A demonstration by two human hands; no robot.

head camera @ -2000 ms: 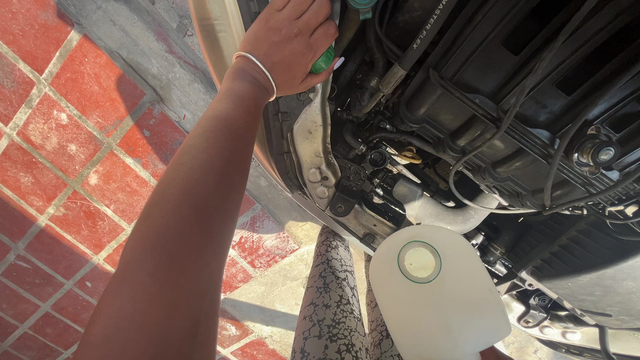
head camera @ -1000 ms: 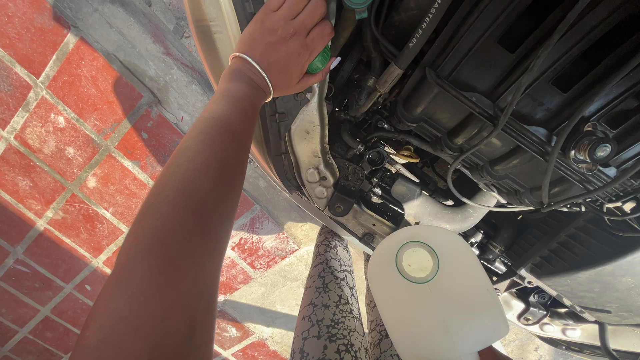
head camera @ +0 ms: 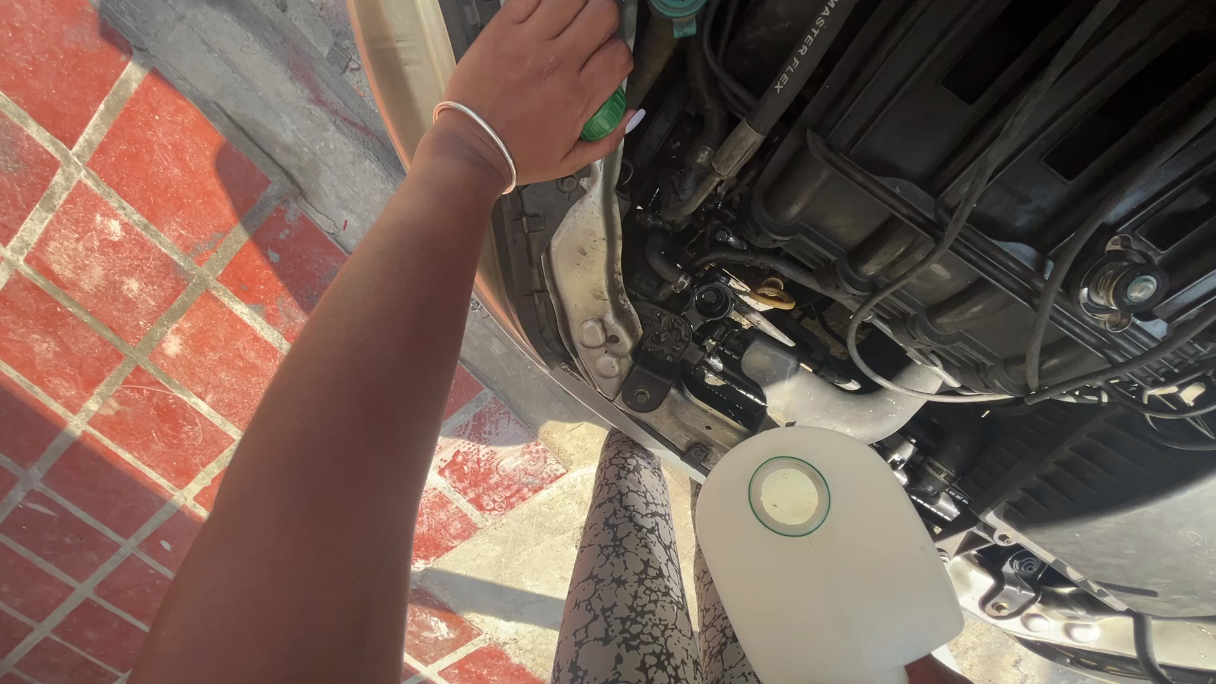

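My left hand [head camera: 537,90], with a white band at the wrist, holds a green cap [head camera: 605,116] at the fender edge of a car's engine bay. Part of the cap is hidden by the fingers. A white plastic jug [head camera: 836,579] with a round, green-rimmed opening stands out at the bottom, over my legs. Of my right hand [head camera: 936,672] only a bit shows at the bottom edge, against the jug's lower end; its fingers are hidden. Between the hands lies a yellow dipstick loop [head camera: 772,294] among dark engine parts.
A black engine cover [head camera: 912,190] with hoses fills the upper right. A second round cap [head camera: 1130,287], metal, sits on the right. The teal reservoir cap [head camera: 677,9] is at the top. Red tiled floor [head camera: 171,361] lies left, beyond the car's edge.
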